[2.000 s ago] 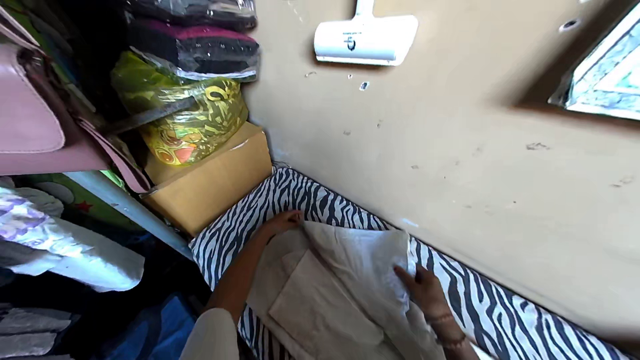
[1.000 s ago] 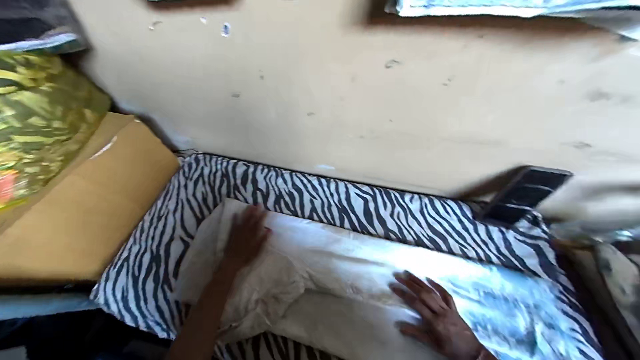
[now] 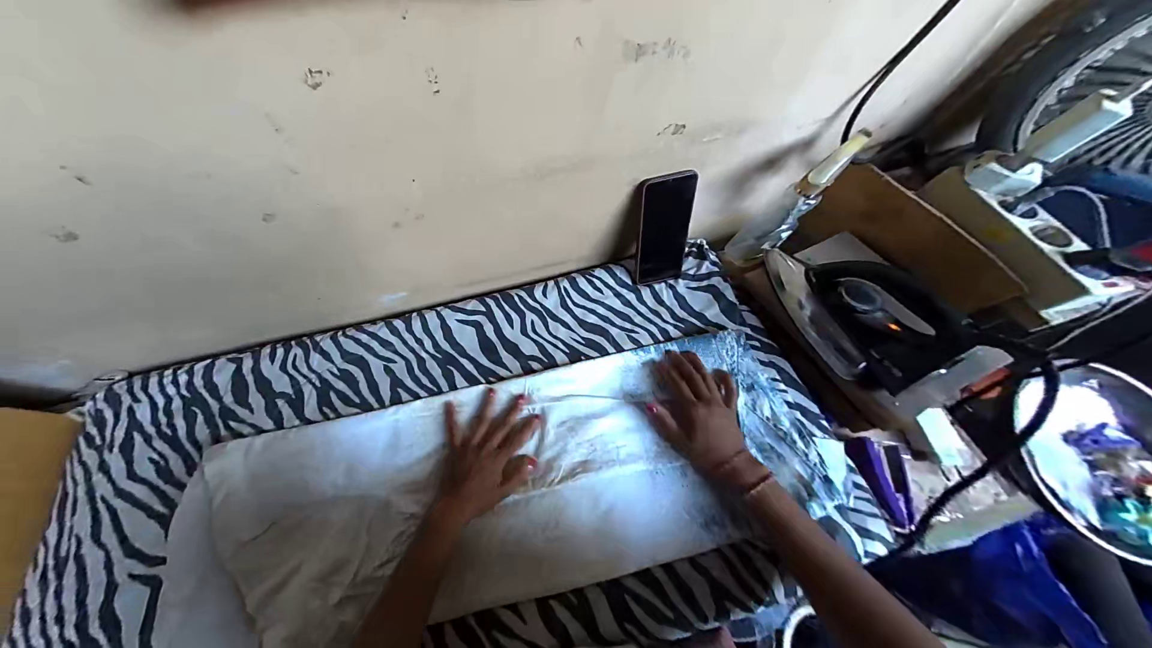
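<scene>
A pale, folded cloth garment (image 3: 576,504) lies lengthwise over a zebra-striped cover (image 3: 468,333). Both palms rest flat on it with fingers spread. My left hand (image 3: 484,454) presses near the middle of the cloth, and my right hand (image 3: 702,409) lies near its right end, a band around that wrist. Neither hand grips anything. Under the right end shows a blue-grey patterned fabric (image 3: 783,432). To the right, beyond the striped cover, an electric iron (image 3: 873,315) with a small orange light sits tilted beside cardboard.
A smartphone (image 3: 666,225) leans upright against the wall. Behind the iron are a clear bottle (image 3: 783,211), cardboard pieces (image 3: 909,234) and a white socket strip (image 3: 1071,135). A black cable (image 3: 999,468) loops at right, near a round metal container (image 3: 1098,459). A cardboard box (image 3: 31,495) stands far left.
The cloth, bunched and partly lifted two seconds ago, now lies flat and long. Both hands have come to rest on top of it. The view has swung well to the right.
</scene>
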